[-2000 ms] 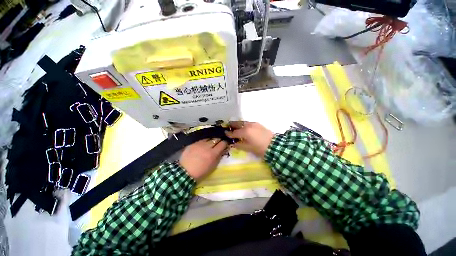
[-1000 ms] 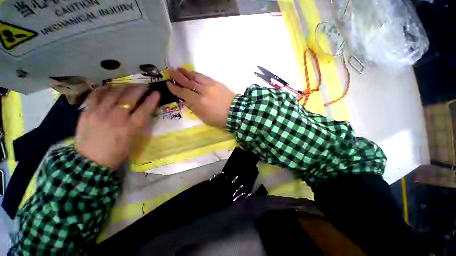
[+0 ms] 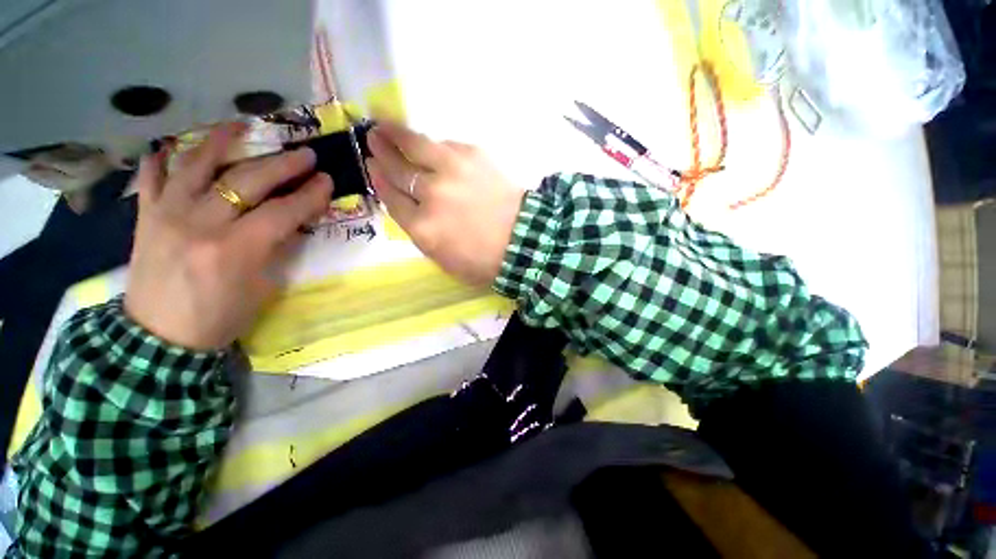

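Observation:
A black strap [image 3: 341,164] lies flat under the white sewing machine head [image 3: 164,55], with its metal buckle [image 3: 364,164] at the right end. My left hand [image 3: 224,229] presses on the strap with its fingers, left of the buckle. My right hand [image 3: 442,197] has its fingertips at the buckle end, touching it. Part of the strap is hidden under my left fingers. The needle area is partly hidden and blurred. The strap's dark tail shows left of my left hand.
Thread snips [image 3: 612,137] with an orange cord [image 3: 708,131] lie on the table right of my right hand. A loose ring [image 3: 806,109] lies near a clear plastic bag [image 3: 885,66]. Black straps [image 3: 508,371] with shiny metal ends lie near my body. Yellow tape [image 3: 360,306] crosses the table's front.
The view has moved closer to the work and turned. My left hand has moved from beneath the strap onto it beside the buckle. My right hand stays at the buckle end.

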